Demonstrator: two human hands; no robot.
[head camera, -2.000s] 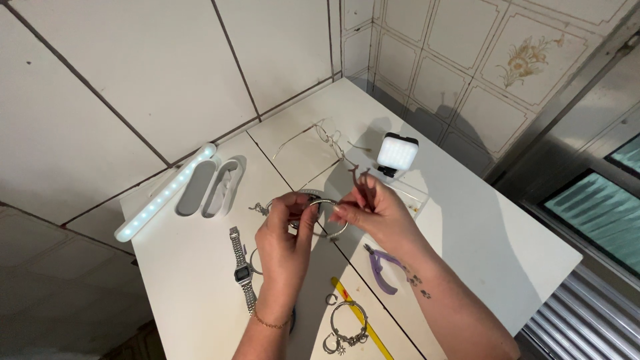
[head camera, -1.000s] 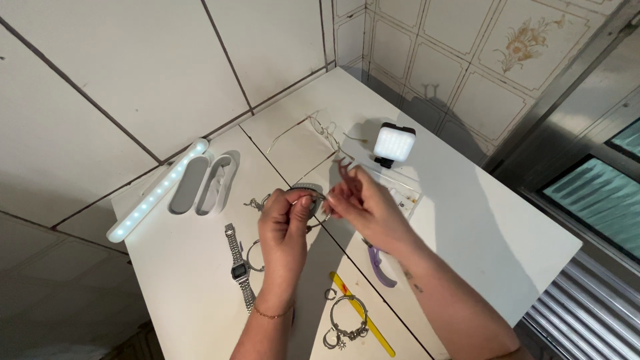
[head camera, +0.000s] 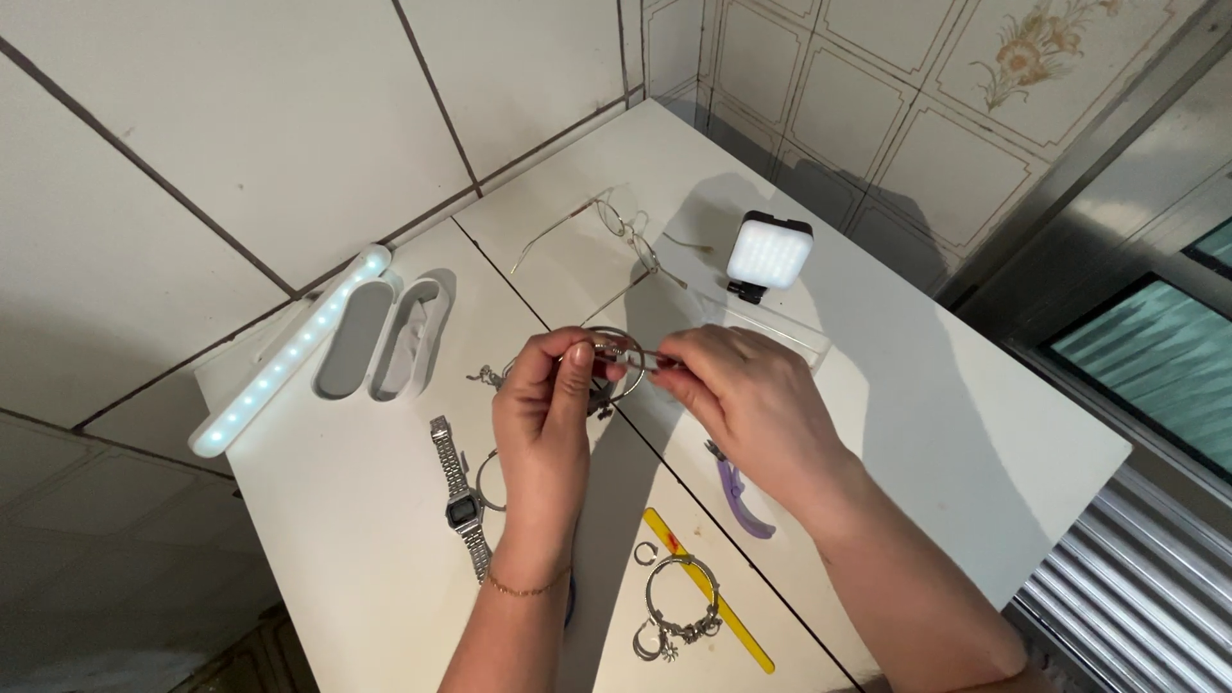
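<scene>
My left hand grips a silver-coloured bangle at the middle of the view. Just right of it, my right hand pinches a thin tool, possibly tweezers, whose tip reaches the bangle; the fingers hide most of it. Purple-handled pliers lie below my right hand. A charm bracelet rests across a yellow stick, with a small ring and a larger ring beside it. Left of my left forearm lie a metal-band digital watch and another bangle, partly hidden.
Wire-framed eyeglasses lie at the back, left of a lit LED panel. A clear tray is behind my right hand. An open grey-lined case and a lit LED bar stand along the left edge by the tiled wall.
My right hand has turned so that its back faces up more, and its fingers have moved slightly away from my left hand's. The left hand keeps its grip on the bangle.
</scene>
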